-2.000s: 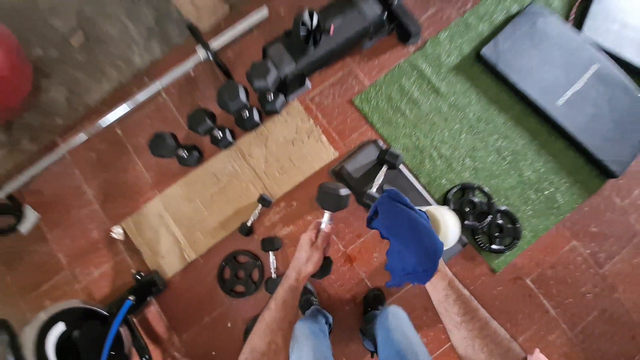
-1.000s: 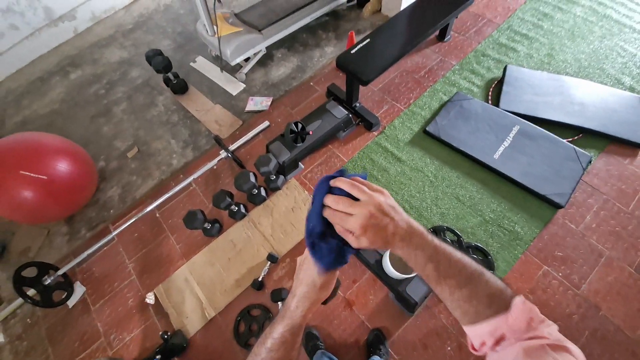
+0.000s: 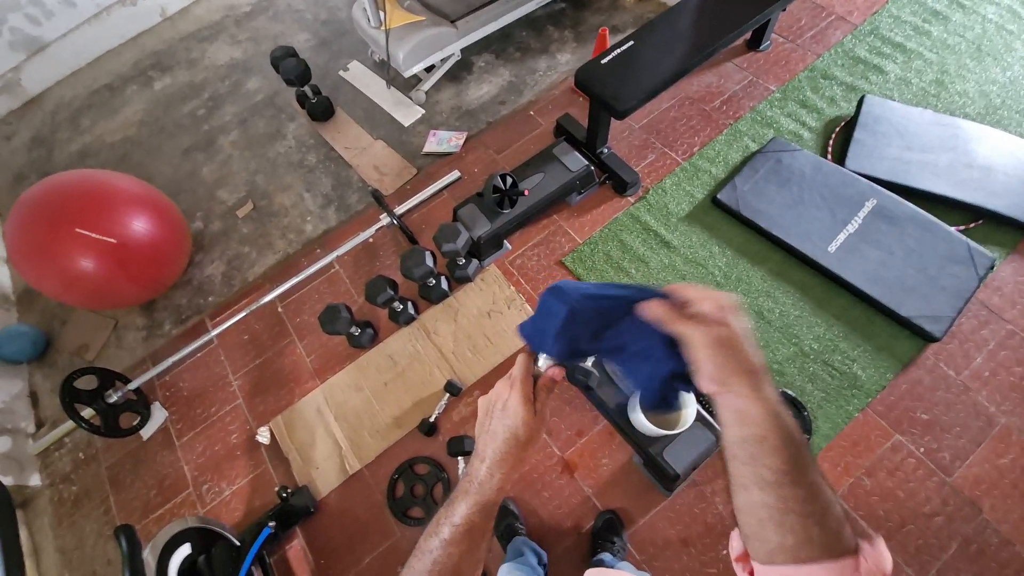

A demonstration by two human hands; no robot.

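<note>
A dark blue cloth (image 3: 600, 324) hangs from my right hand (image 3: 708, 336), which is blurred, and drapes toward my left hand. My left hand (image 3: 516, 404) grips the metal handle of a dumbbell (image 3: 547, 364); the cloth covers its upper head. Below the cloth, a white tub (image 3: 662, 414) rests on a black step platform (image 3: 680, 456), with another dumbbell head (image 3: 582, 373) at the platform's far end. Left of my left hand, a small dumbbell (image 3: 439, 408) and a second one (image 3: 460, 448) lie on the tiles beside a black weight plate (image 3: 418, 490).
Several hex dumbbells (image 3: 392, 300) line a cardboard strip (image 3: 360, 416). Beyond them lie a barbell (image 3: 296, 280) and a red exercise ball (image 3: 98, 238). A black bench (image 3: 656, 60) stands at the top. Padded mats (image 3: 856, 236) lie on green turf (image 3: 680, 256). My shoes (image 3: 610, 534) are below.
Two seconds ago the dumbbell's head showed bare above my left hand, with the cloth apart from it in my right hand. The cloth now covers that head. The view has tilted up.
</note>
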